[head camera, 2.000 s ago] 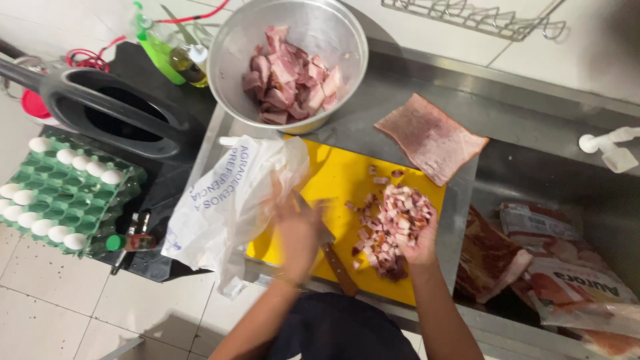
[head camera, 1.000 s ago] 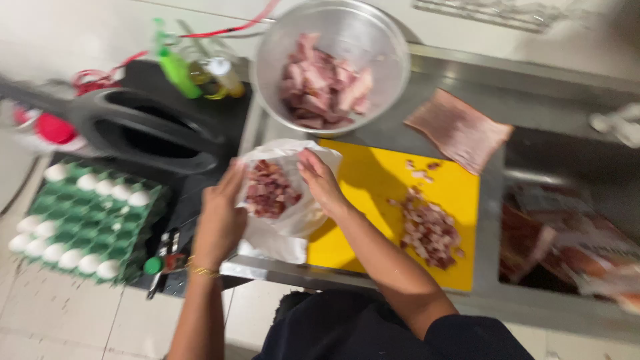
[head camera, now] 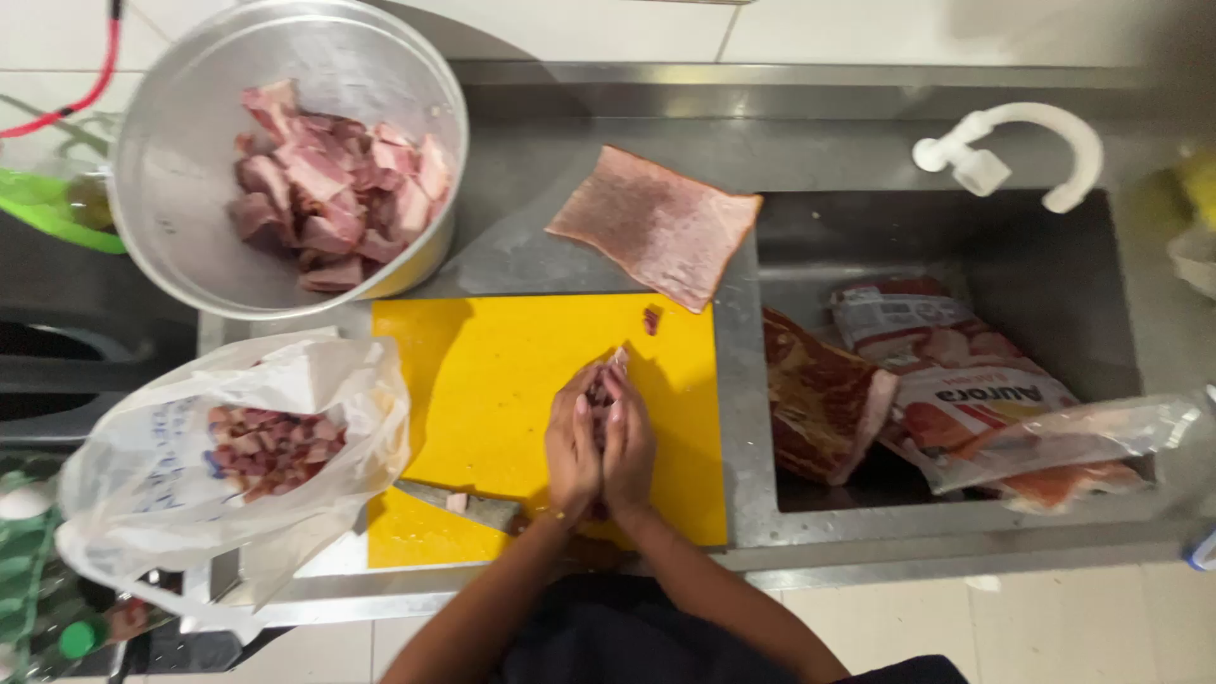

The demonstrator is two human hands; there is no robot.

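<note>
On the yellow cutting board [head camera: 456,380], my left hand [head camera: 573,442] and my right hand [head camera: 629,442] press together around a heap of diced bacon [head camera: 600,399], most of it hidden between the palms. A knife [head camera: 475,506] lies by my left wrist, a bit of meat on its blade, its handle partly covered by the forearm. Left of the board a white plastic bag [head camera: 370,389] stands open with diced bacon [head camera: 275,451] inside. A few bits [head camera: 651,321] lie near the board's top edge. Behind it rests a flat slab of bacon rind [head camera: 660,223].
A large metal pot [head camera: 190,209] with chunks of bacon [head camera: 323,180] stands behind the bag. At right, the sink [head camera: 1026,237] holds a bacon slab [head camera: 817,399] and an Aurora package [head camera: 969,361] under a white faucet [head camera: 1035,114]. An egg tray [head camera: 19,570] sits at far left.
Both hands have moved from the plastic bag to the diced bacon on the board and closed around it. The bag now lies at the left, let go. The view has shifted right and closer.
</note>
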